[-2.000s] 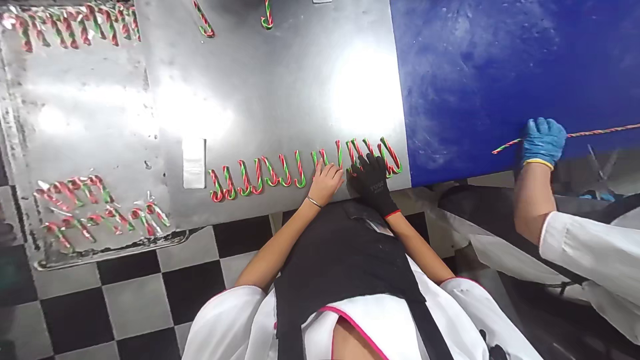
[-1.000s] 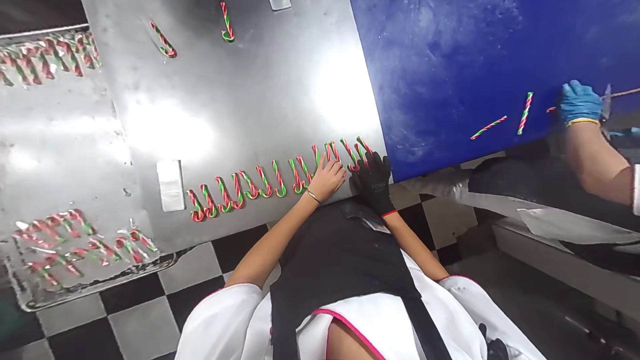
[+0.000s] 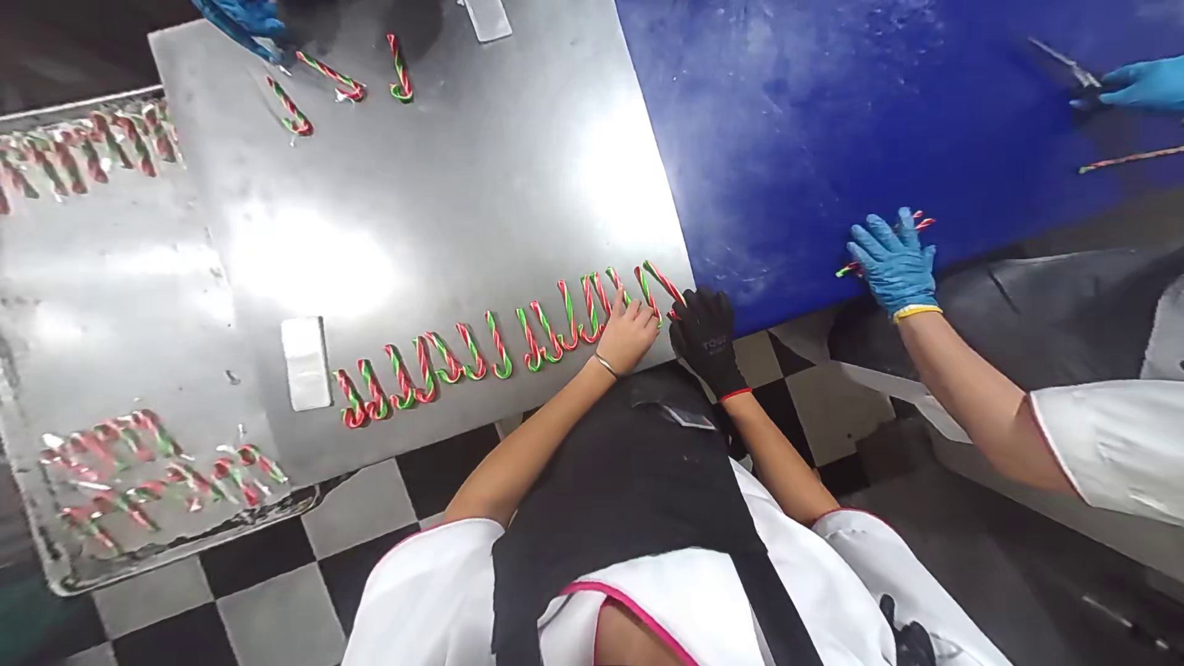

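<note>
Red, green and white candy canes (image 3: 471, 351) stand side by side in a slanting row near the front edge of the metal table (image 3: 444, 203). My bare left hand (image 3: 631, 335) rests with its fingers on canes toward the row's right part; whether it grips one I cannot tell. Close to its right, my right hand (image 3: 708, 335) in a black glove touches the last cane (image 3: 664, 282) at the row's right end, beside the blue mat. Its fingertips are partly hidden, so its hold is unclear.
A metal tray (image 3: 176, 555) with wrapped canes lies left, near a white rectangular object (image 3: 306, 363). On the blue mat (image 3: 795, 139), a co-worker's blue-gloved hand (image 3: 895, 264) covers candy pieces; another gloved hand (image 3: 1142, 85) holds scissors (image 3: 1064, 63). More blue gloves (image 3: 242, 26) are at top left.
Blue-gloved fingers have come into view at the top left, beside loose canes. The co-worker's hand at right now lies over the candy pieces on the mat. My hands remain at the row's right part.
</note>
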